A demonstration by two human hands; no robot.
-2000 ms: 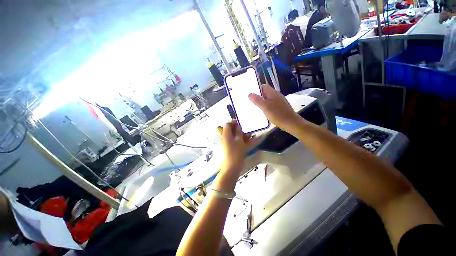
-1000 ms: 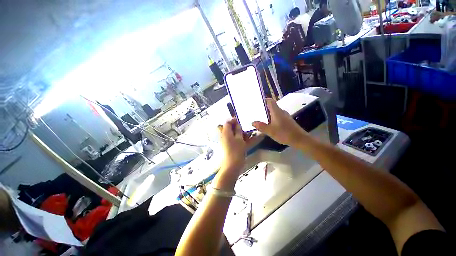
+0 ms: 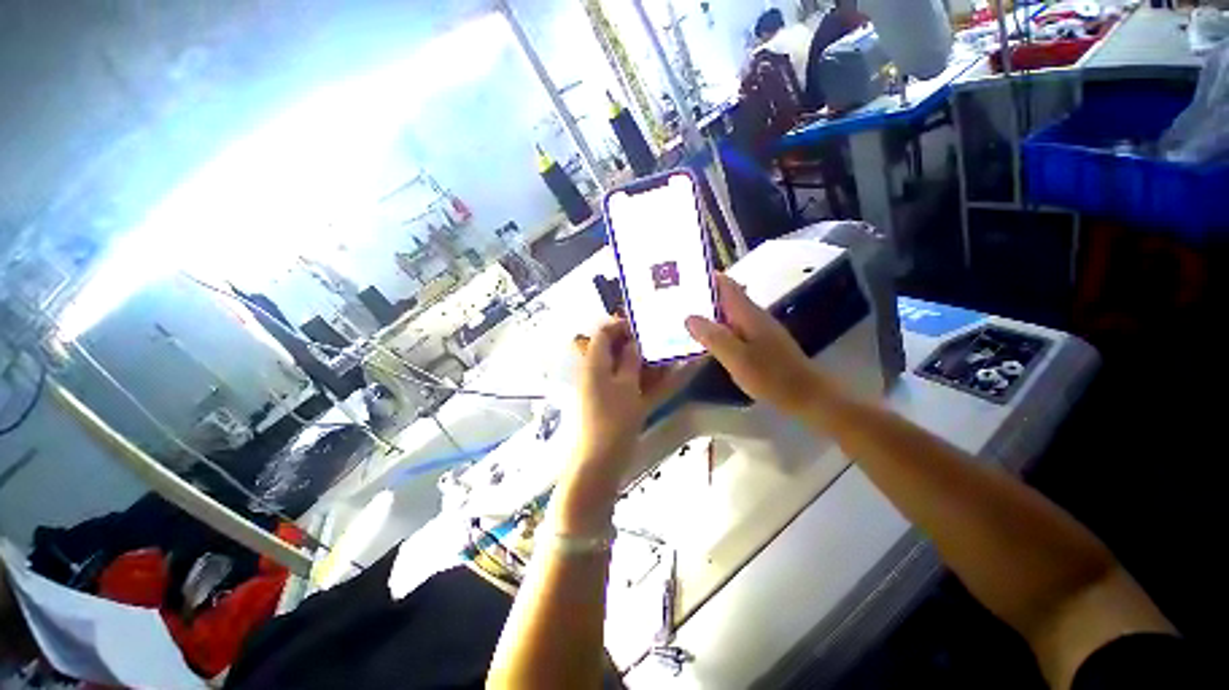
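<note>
A smartphone (image 3: pixel 658 243) is held upright above the sewing machine. Its screen is white with a small dark reddish square in the middle. My left hand (image 3: pixel 613 384) grips its lower left edge. My right hand (image 3: pixel 748 337) is at its lower right edge, with the thumb over the bottom of the screen. The sewing machine (image 3: pixel 795 297) stands behind and below my hands. Black cloth (image 3: pixel 391 627) lies left of the needle area, which my left forearm partly hides.
A parts tray (image 3: pixel 988 364) with small round metal pieces is at the table's right end. A blue crate (image 3: pixel 1125 175) is at the right. Thread cones (image 3: pixel 563 186) stand behind. Red cloth (image 3: pixel 223 627) and a white paper sheet (image 3: pixel 95 627) are at the left. People sit at the back.
The phone screen changed from plain white to showing a small dark reddish square. My right thumb moved down from mid-screen to the lower part. The view shifted slightly.
</note>
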